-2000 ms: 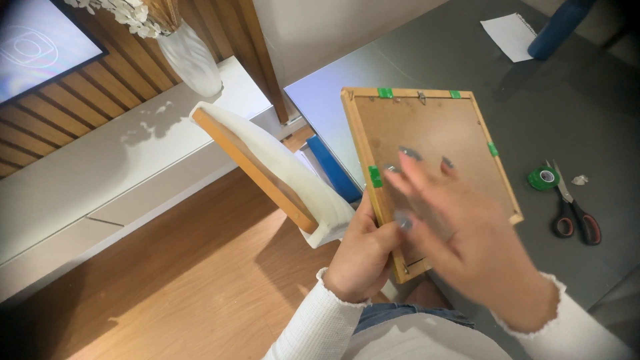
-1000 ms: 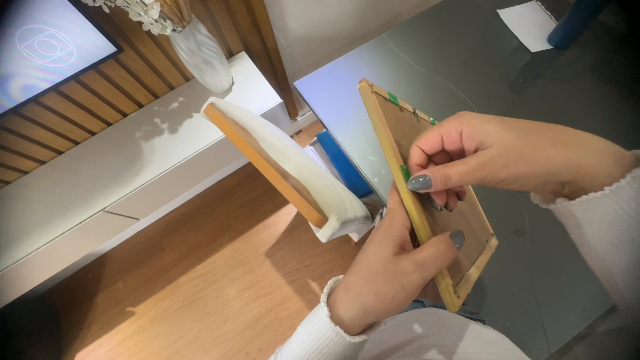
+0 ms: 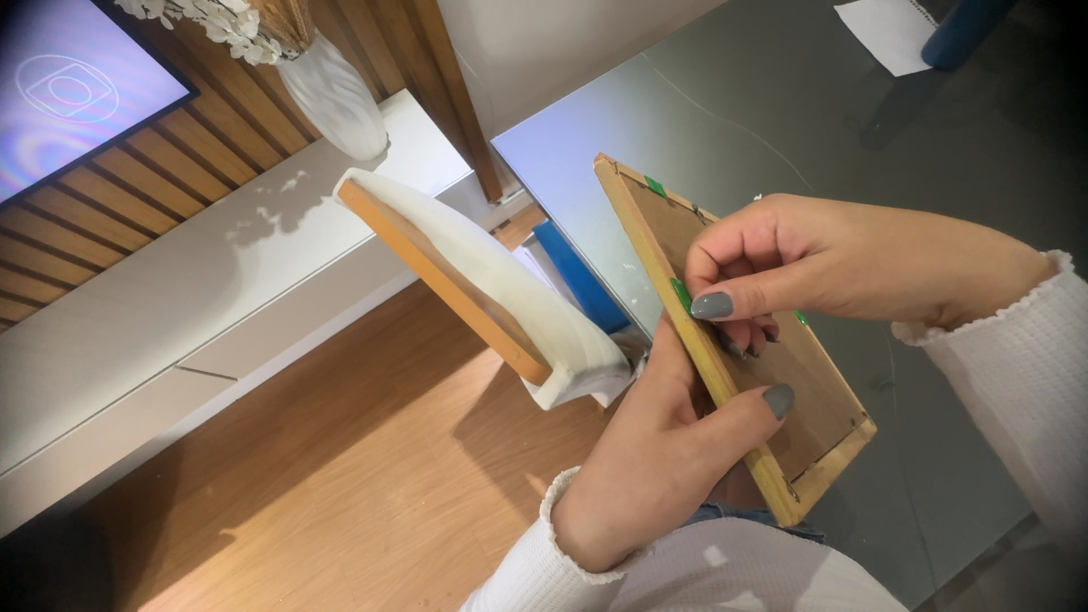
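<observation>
My left hand (image 3: 671, 442) grips the lower long side of a wooden picture frame (image 3: 705, 348), its thumb over the edge and onto the brown backing board (image 3: 807, 399). The frame is tilted, its back toward me. Pieces of green tape sit on its edges: one (image 3: 654, 186) near the top corner, another (image 3: 681, 296) on the near long side, and a bit on the far side. My right hand (image 3: 790, 263) has its thumb tip at the near green tape, fingers curled over the backing; whether it pinches the tape is hard to tell.
A dark glass-topped table (image 3: 884, 476) lies beyond the frame, with white paper (image 3: 888, 34) and a blue bottle (image 3: 969, 30) at the far right. A chair with a white cover (image 3: 484, 263) stands left of the table. Farther left are a white cabinet (image 3: 204, 289), a vase (image 3: 336, 98) and a screen (image 3: 76, 85).
My right hand, blurred over the backing two seconds ago, is now at the green tape on the near side. The frame has turned more edge-on. The scissors and tape roll seen earlier are out of sight.
</observation>
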